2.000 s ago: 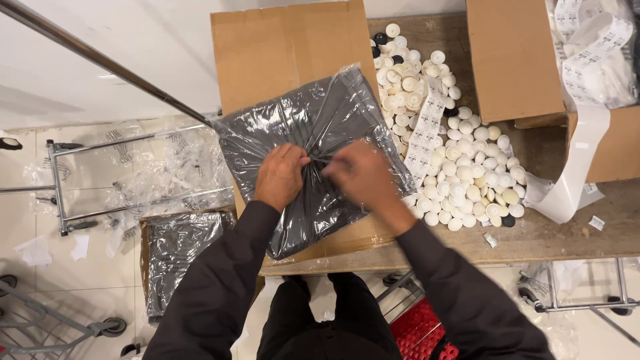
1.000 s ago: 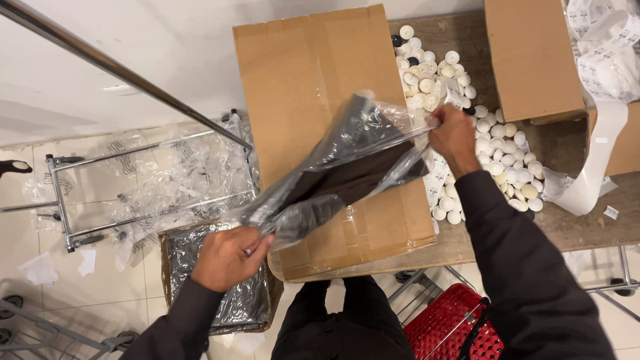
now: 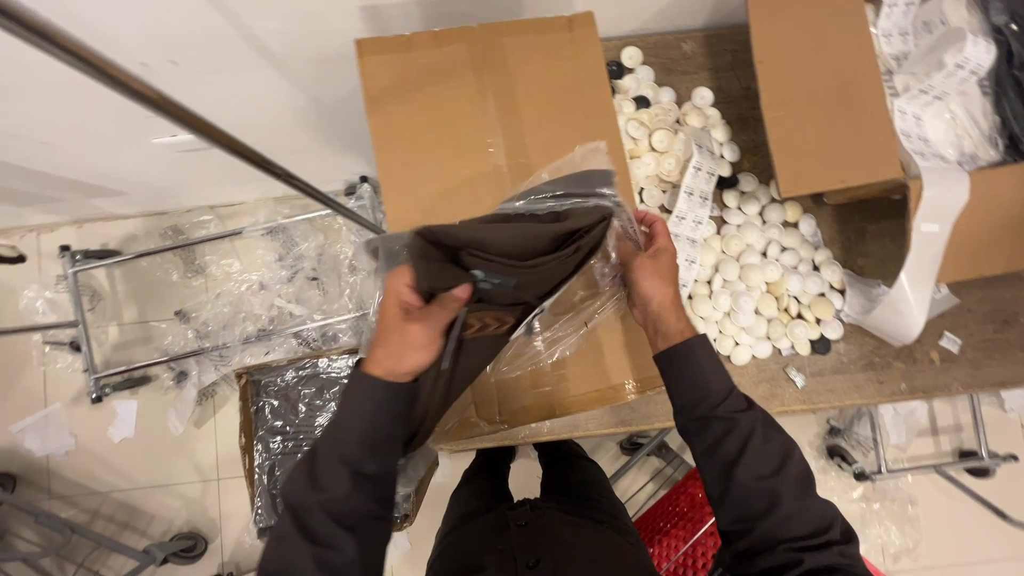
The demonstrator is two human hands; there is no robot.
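A dark brown folded garment (image 3: 512,248) is partly out of its clear plastic bag (image 3: 552,336), above a closed cardboard box (image 3: 480,112) on a wooden table. My left hand (image 3: 412,324) grips the garment and the bag's edge at the left, thumb on top. At the right, my right hand (image 3: 652,276) pinches the clear plastic beside the garment's other end. A small tag and a patch with chevron marks show on the cloth between my hands. The garment's lower part hangs behind my left forearm.
Round white and black security tags (image 3: 752,280) lie heaped right of the box, with a printed label strip (image 3: 696,200) across them. An open carton (image 3: 828,96) stands at the right. Below left are a box of bagged garments (image 3: 296,424) and a metal rack (image 3: 216,240); a metal pole (image 3: 192,120) slants nearby.
The bag lay flat with both hands at its middle; it was then lifted and stretched between them. Now it is open, with the brown garment showing out of it.
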